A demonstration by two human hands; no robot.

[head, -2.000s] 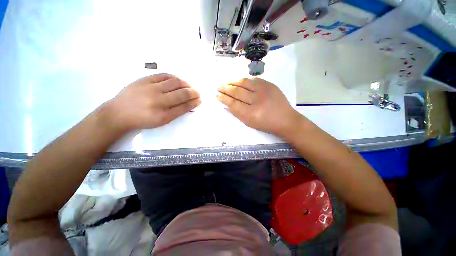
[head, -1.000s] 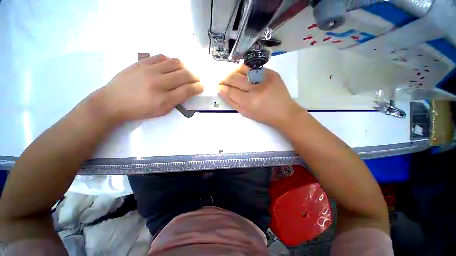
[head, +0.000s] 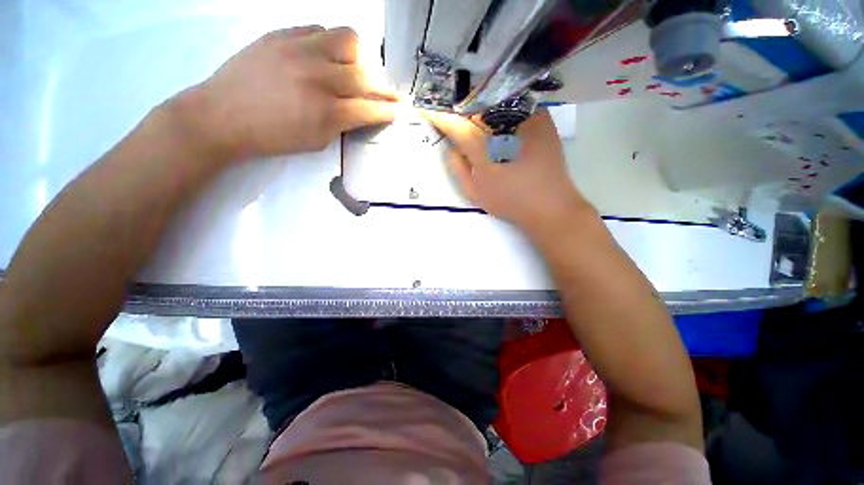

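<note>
The white fabric panel (head: 204, 52) lies left of the sewing machine head and blends into the white table; its near edge cannot be told. My left hand (head: 284, 90) lies palm down left of the needle, its fingertips by the presser foot (head: 436, 85). My right hand (head: 507, 170) is right of and below the needle, partly hidden behind the dark round fitting (head: 507, 112) with its grey knob. Its fingertips reach into the lamp's bright spot near the left ones. Glare hides the fabric at the fingertips, so a grip cannot be made out.
The cream machine bed (head: 644, 185) has a dark edge line and a small grey curved corner piece (head: 349, 196). A small silver metal tool (head: 741, 224) lies at right. A measuring tape (head: 379, 305) lines the front edge. A red stool (head: 554, 403) and pale piled fabric (head: 189, 426) are below.
Both hands have moved away from the table's front edge to the needle, the left one farther. The white fabric has cleared the near bed, showing its dark edge lines and grey corner piece.
</note>
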